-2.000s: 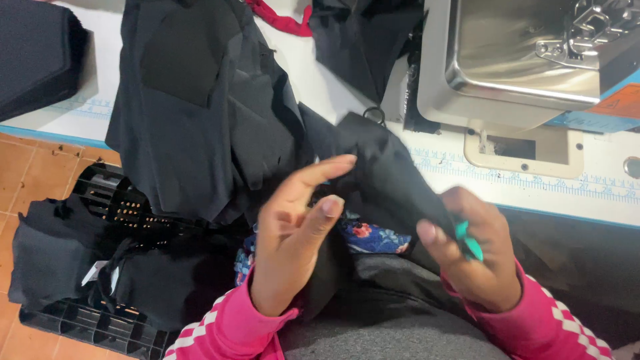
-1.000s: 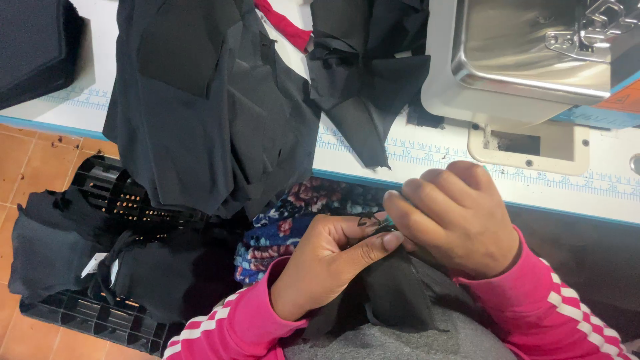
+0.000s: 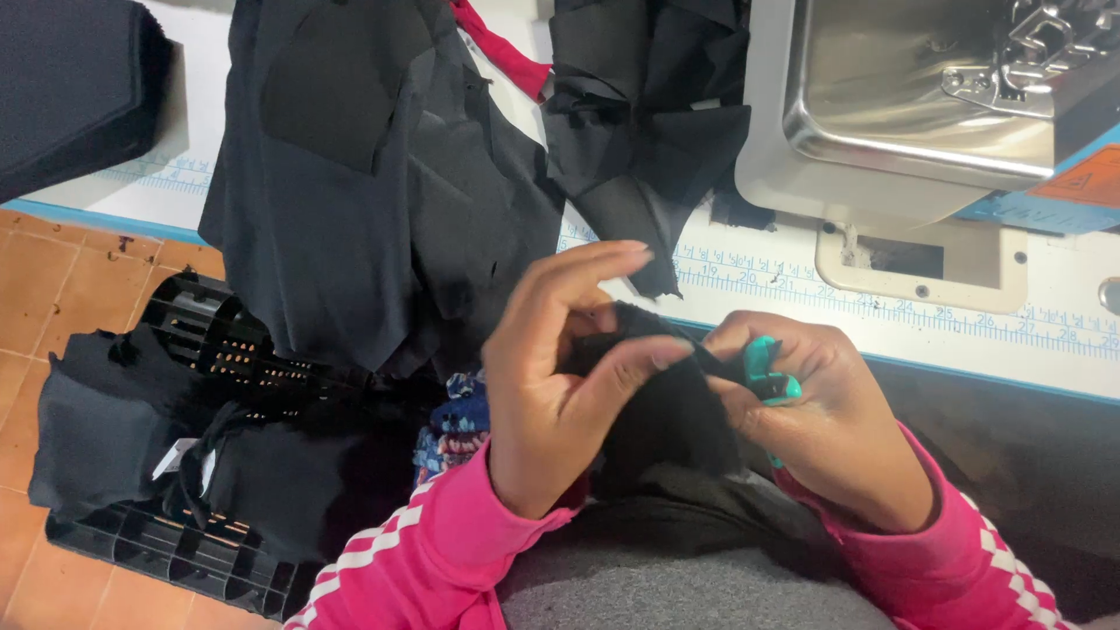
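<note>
A piece of black fabric [image 3: 669, 411] hangs between my two hands, above my lap. My right hand [image 3: 805, 402] pinches its edge between thumb and finger and also holds a small turquoise tool [image 3: 768, 372], perhaps thread snips, within the palm. My left hand [image 3: 569, 376] is at the other side of the fabric, its index finger raised and its thumb across the front; whether it grips the cloth is unclear. Large black fabric pieces [image 3: 332, 175] drape over the table edge beyond my hands, with another black piece [image 3: 643, 131] to their right.
A sewing machine [image 3: 779, 166] stands on the white table [image 3: 1059, 306], which has a printed ruler scale. Stacked dark fabric [image 3: 70, 96] lies at the far left. Below left, a black plastic crate [image 3: 175, 551] holds black fabric [image 3: 105, 420]. Folded floral fabric [image 3: 464, 416] sits beside my left forearm.
A second ago my hands were close together over the fabric; now they are apart, and the left index finger is raised. The turquoise tool shows more clearly in my right hand.
</note>
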